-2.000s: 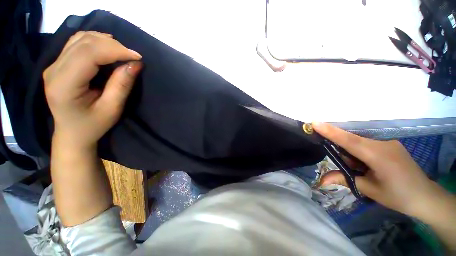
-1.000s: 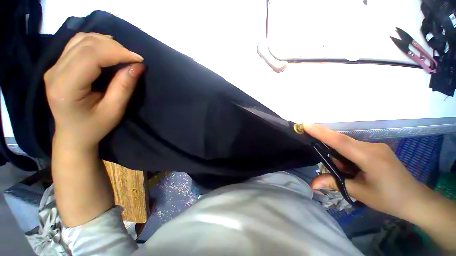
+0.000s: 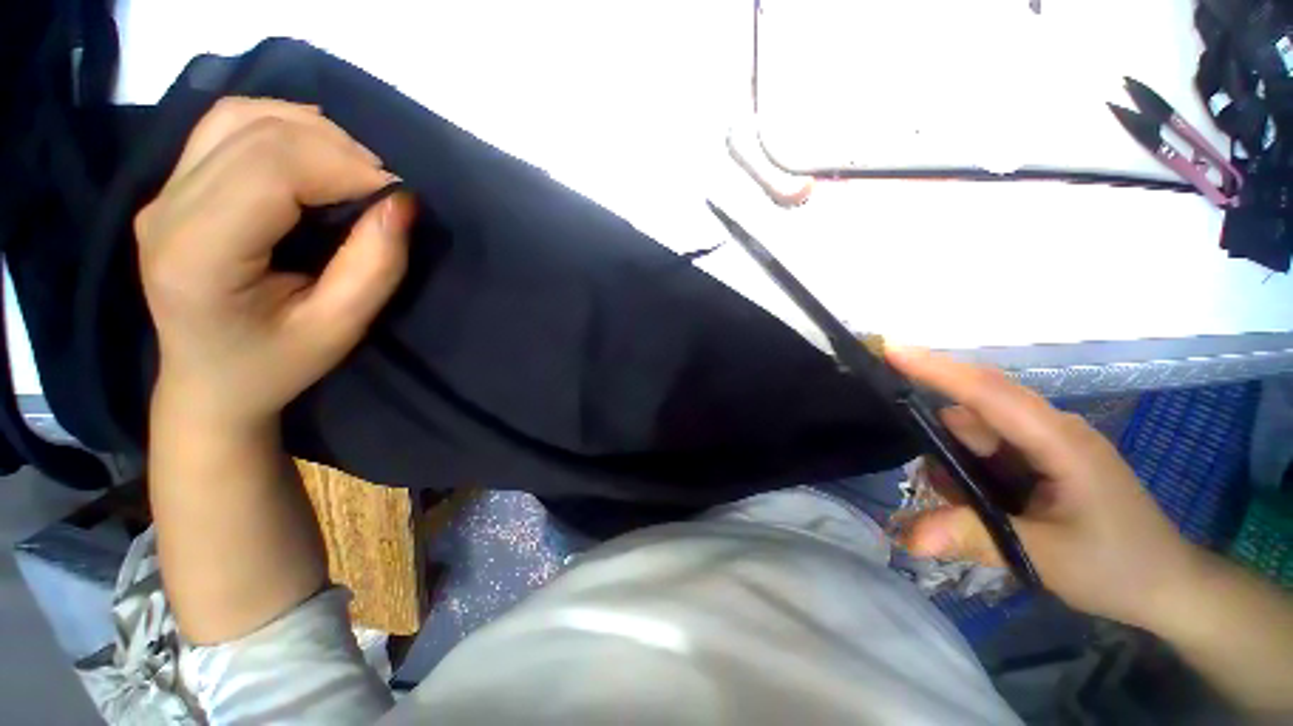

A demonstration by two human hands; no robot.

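Note:
A black garment piece (image 3: pixel 525 326) lies slanting over the table's front edge and hangs towards my lap. My left hand (image 3: pixel 277 255) pinches a fold of it between thumb and forefinger at the upper left. My right hand (image 3: pixel 1042 496) holds the fabric shears (image 3: pixel 908 404) by the handles, at the cloth's right end. The blades look closed and point up and left, along and just beyond the cloth's upper edge. A small dark sliver (image 3: pixel 701 253) sticks out from that edge, left of the blades; I cannot tell if it is thread or cloth.
Thread snips (image 3: pixel 1174 139) with pink-red handles lie at the upper right, beside a cluster of black labels (image 3: pixel 1255 128). The machine bed plate's outline (image 3: pixel 908 173) is at the top. Below the table are a wooden plank (image 3: pixel 362 546) and a blue basket (image 3: pixel 1191 440).
The shears have turned edge-on; their blades, earlier lying flat over the cloth, now extend past its upper edge over the table. The dark sliver now shows. My left hand has barely moved.

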